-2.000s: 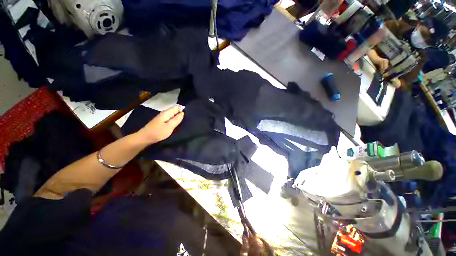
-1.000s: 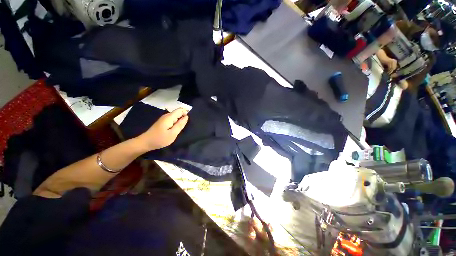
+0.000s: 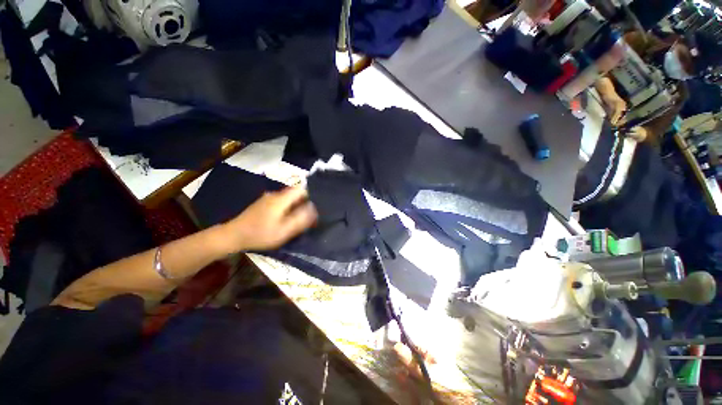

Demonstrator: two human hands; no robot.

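My left hand (image 3: 275, 220) is blurred over a black fabric panel (image 3: 336, 207) on the white table (image 3: 435, 332). Its fingers are bent; whether they grip cloth cannot be told. The panel's far edge is ruffled, with a white bit beside it. A speckled grey strip (image 3: 336, 267) runs along its near side. My right hand (image 3: 410, 357) is small, blurred and washed out by glare at the table's front edge. It holds dark scissors (image 3: 388, 297), with blades pointing up the table over small dark pieces (image 3: 416, 281).
A cream sewing machine (image 3: 546, 304) stands at right. Dark cloth with a grey strip (image 3: 471, 210) lies beyond the panel. More dark cloth (image 3: 214, 79) lies at upper left. A blue-ended thread cone (image 3: 534, 136) lies on the grey table (image 3: 443, 67). A red mesh crate (image 3: 59, 186) is at left.
My left hand has moved down and slightly right from the panel's upper left edge. The panel's far edge has shifted and ruffled. The scissors have stayed nearly still since one second ago.
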